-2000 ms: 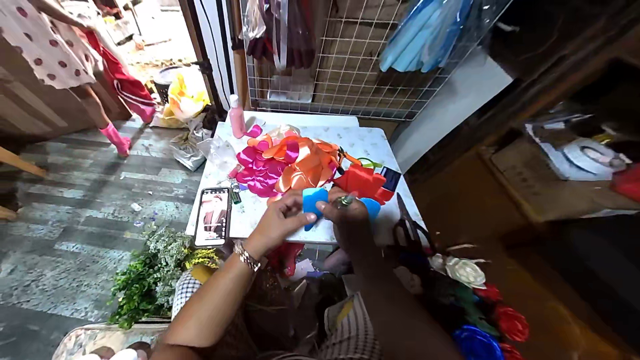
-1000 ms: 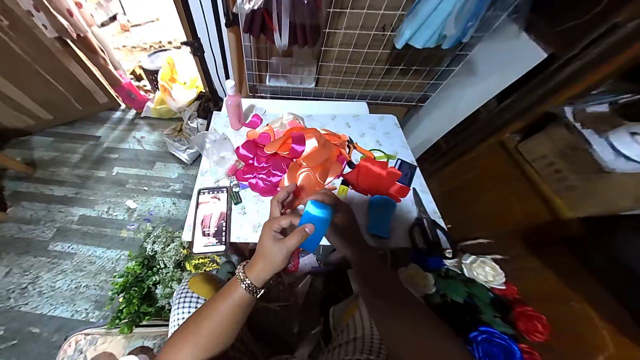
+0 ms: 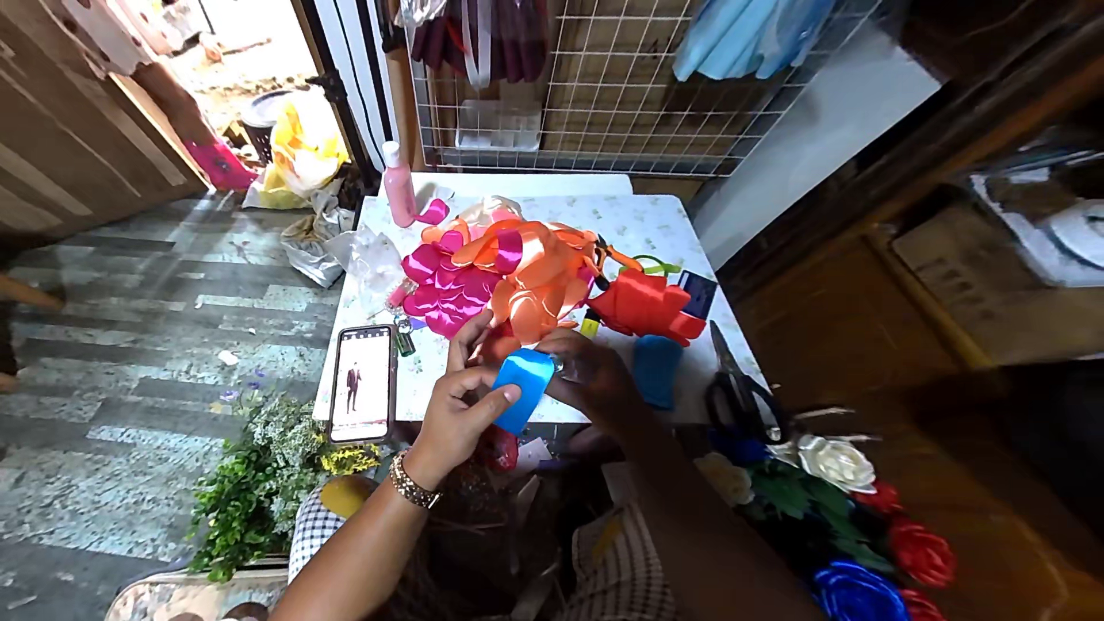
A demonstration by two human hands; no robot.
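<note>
My left hand (image 3: 466,405) pinches a blue satin fabric piece (image 3: 524,388) between thumb and fingers in front of the table edge. At the piece's upper right corner is my right hand (image 3: 591,375), its fingers closed around a small shiny object that I cannot make out, perhaps a lighter. More blue fabric pieces (image 3: 657,371) lie right of my hands. Beyond them are red fabric pieces (image 3: 647,306), a heap of orange satin petals (image 3: 539,272) and magenta satin petals (image 3: 448,289). Black-handled scissors (image 3: 737,388) rest at the table's right edge.
A smartphone (image 3: 362,384) with a lit screen lies on the white table (image 3: 660,220), near a pink bottle (image 3: 399,185). Fabric roses (image 3: 835,464) are at the lower right, leafy artificial plants (image 3: 250,466) at the lower left. A wire grid (image 3: 604,95) stands behind. A person's leg shows by the doorway.
Two seconds ago the blue piece was held upright near the table edge; now it is tilted in my left hand. The person by the doorway has moved mostly out of view.
</note>
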